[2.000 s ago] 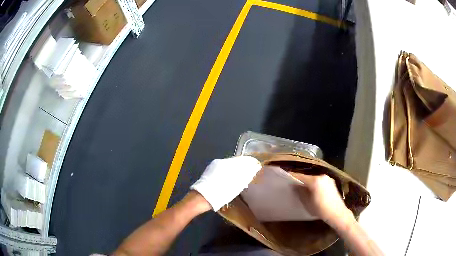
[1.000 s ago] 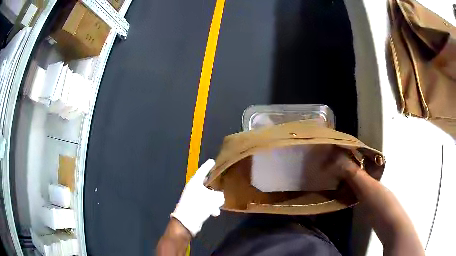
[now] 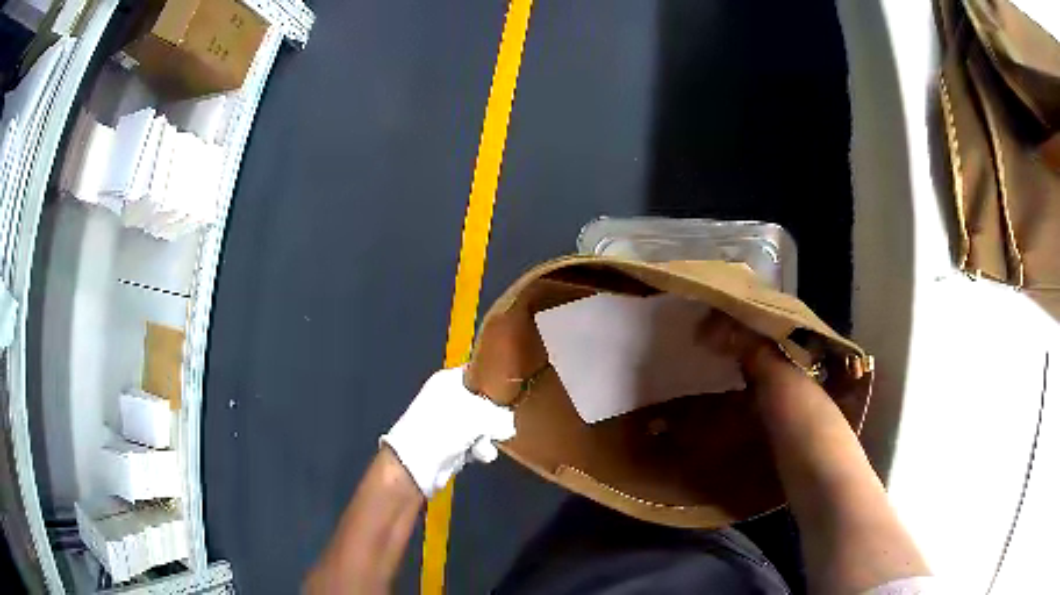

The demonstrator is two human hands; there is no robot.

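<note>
A brown tote bag (image 3: 651,502) lies open towards me over my lap, against a clear plastic-covered stool (image 3: 697,239). A white insert board (image 3: 628,349) lies tilted inside it. My left hand (image 3: 448,432), in a white glove, grips the bag's left edge, the fingers at the rim. My bare right hand (image 3: 738,349) is inside the bag at the board's right side and holds it; the fingertips are dim in shadow.
Unfinished brown bags (image 3: 994,151) lie on the white table (image 3: 976,384) at the right. A shelf (image 3: 215,267) at the left holds a carton (image 3: 198,44) and white stacks (image 3: 151,174). A yellow line (image 3: 479,221) crosses the dark floor.
The bag's mouth has opened wider, and its left side is now held by my gloved hand. The board has tilted, its left end higher. My right hand stays inside the bag.
</note>
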